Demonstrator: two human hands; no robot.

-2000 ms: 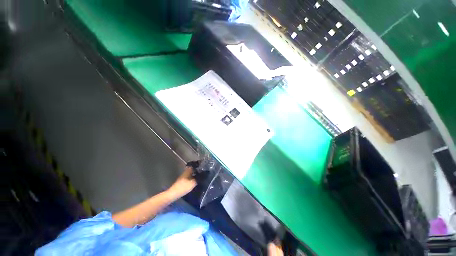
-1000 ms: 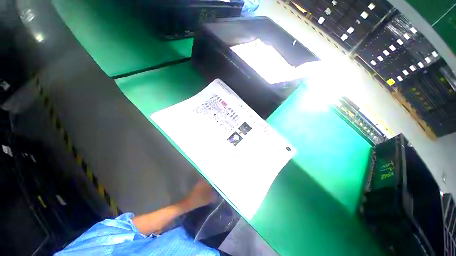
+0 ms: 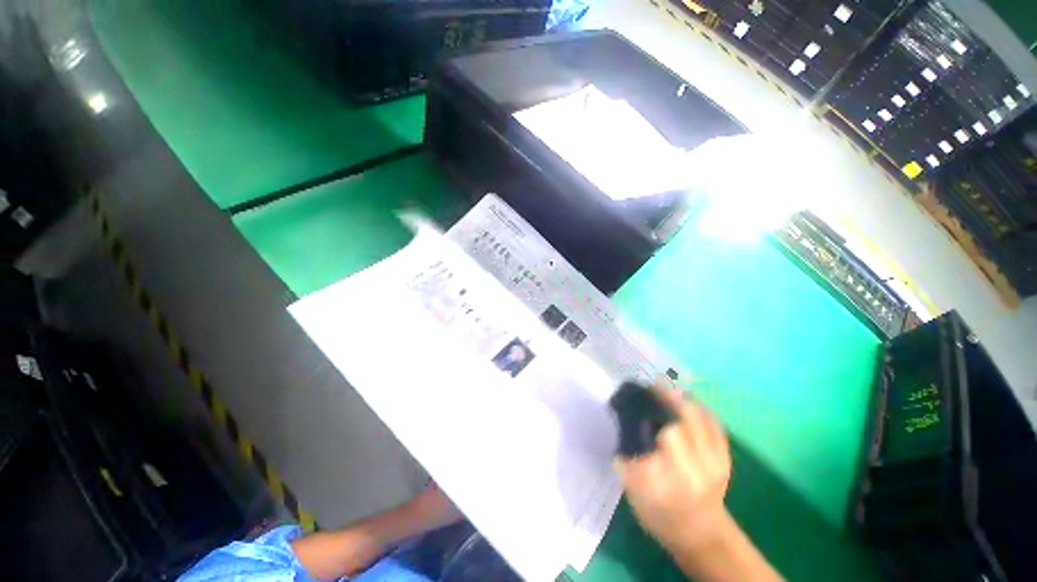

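A white printed work instruction sheet with text and a small dark photo is raised and curved over another printed sheet on the green bench mat. My right hand, with black finger cots, is at the top sheet's right edge; its fingertips are closed on the sheet, a little blurred. My left hand is at the bench's front edge, mostly hidden under the top sheet, so its fingers do not show.
A black bin with white papers across its top stands behind the sheets. Another black bin with green printing is at the right. A dark bin is at the back left. A slotted rack lies at the bench's far edge.
My right hand has come into view at the sheets' right side. The top sheet has lifted and shifted toward me and left, uncovering the sheet beneath. My left hand is now mostly covered.
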